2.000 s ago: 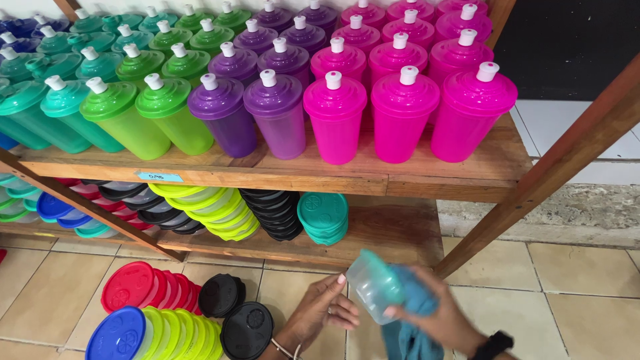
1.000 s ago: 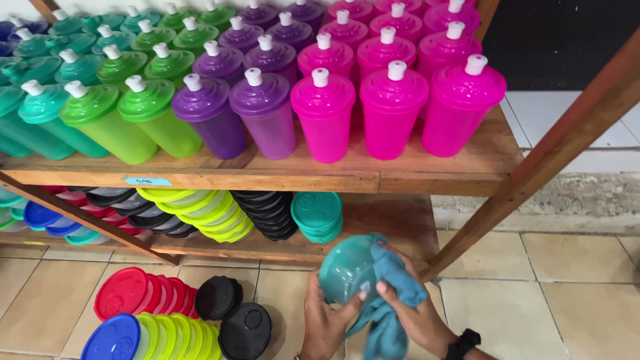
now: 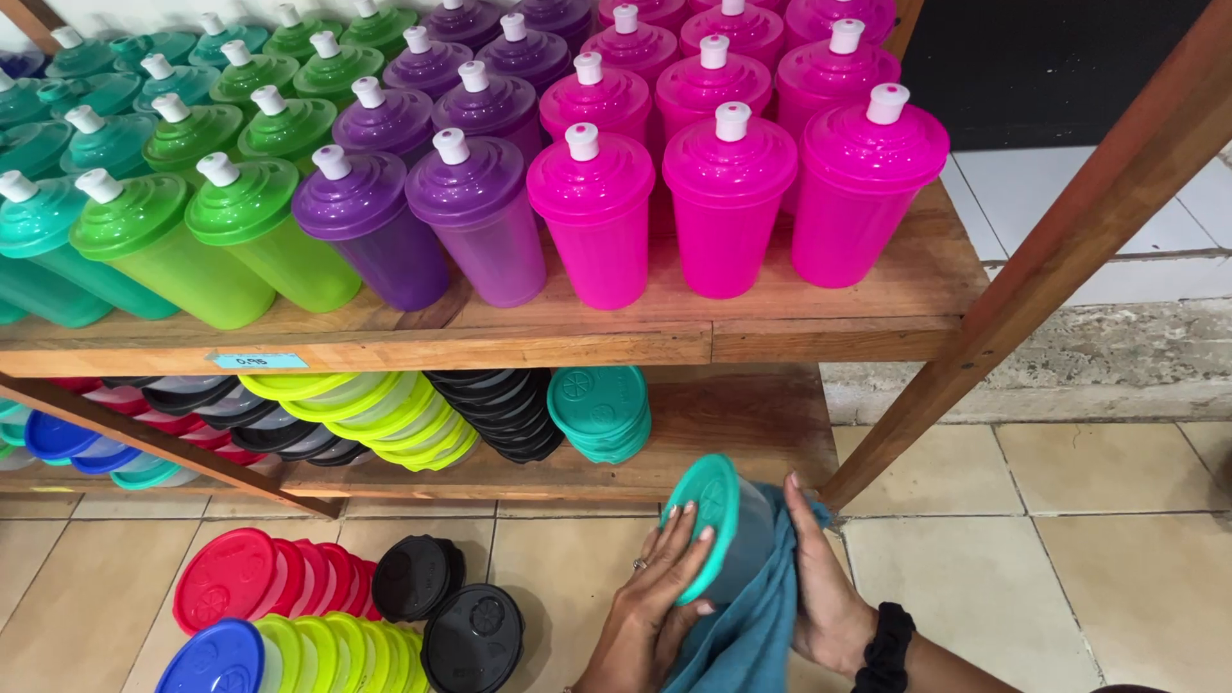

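A clear plastic container with a teal lid [image 3: 713, 525] is tilted between my hands, its lid facing left. My left hand [image 3: 647, 602] has its fingers spread on the lid and its rim. My right hand [image 3: 828, 587] presses a blue-teal cloth [image 3: 736, 630] against the container's clear base from the right; the cloth hangs below. A black fabric band is around my right wrist. Just behind the hands, a stack of teal-lidded containers [image 3: 602, 409] stands on the lower wooden shelf.
Pink tumblers [image 3: 727, 212] and purple, green and teal ones fill the upper wooden shelf [image 3: 539, 348]. A slanting wooden post [image 3: 1011, 279] rises at right. On the tiled floor lie red-lidded [image 3: 226, 582], yellow-green-lidded [image 3: 332, 659], blue-lidded [image 3: 212, 664] and black-lidded containers [image 3: 472, 637].
The container has turned from its teal face showing upward to its lid facing left. My left hand has moved from below it onto the lid, and the cloth now covers its right side.
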